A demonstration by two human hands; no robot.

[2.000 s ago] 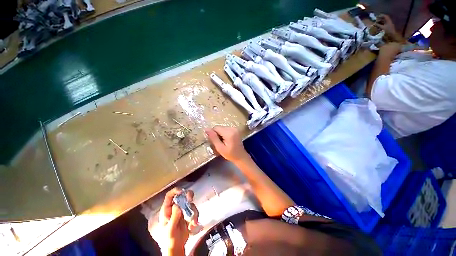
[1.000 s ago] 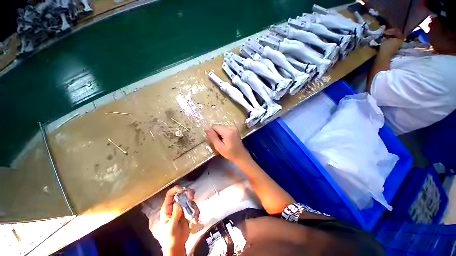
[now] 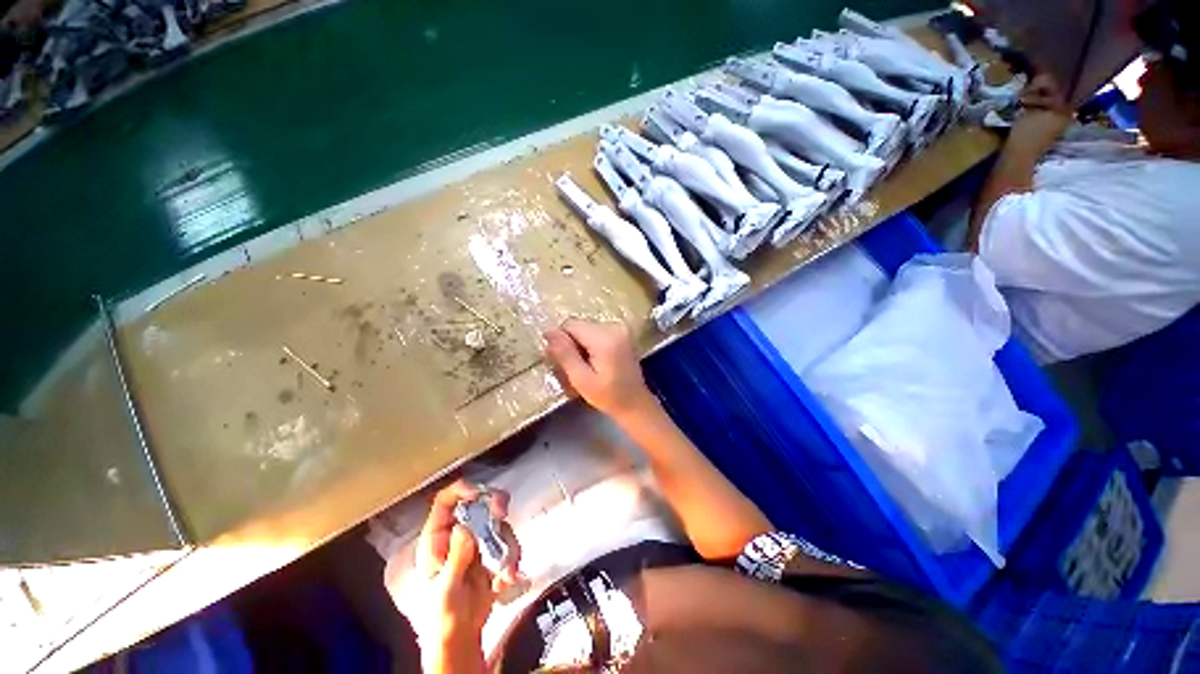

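My left hand (image 3: pixel 445 569) is low in front of my body, above the white lap cloth (image 3: pixel 612 507). Its fingers and thumb hold a small grey-white foot or curved part (image 3: pixel 483 529). My right hand (image 3: pixel 599 362) rests at the bench edge with curled fingers; whether it holds something thin is hidden. Beside it a thin dark line (image 3: pixel 498 387) lies along the bench. A pale dab (image 3: pixel 475 340) sits among dark specks, with a thin stick (image 3: pixel 475 313) just above it.
Pale doll legs (image 3: pixel 684 211) overlap in a row at the right of the bench (image 3: pixel 198 448). A metal rod (image 3: pixel 141 421) lies at left. The green conveyor (image 3: pixel 329 145) runs behind. A blue bin (image 3: pixel 908 527) with a white plastic liner (image 3: pixel 921 395) stands right, near another person (image 3: pixel 1099 237).
The view has shifted slightly. My left hand still holds the small part, which appears turned a little. My right hand stays at the bench edge.
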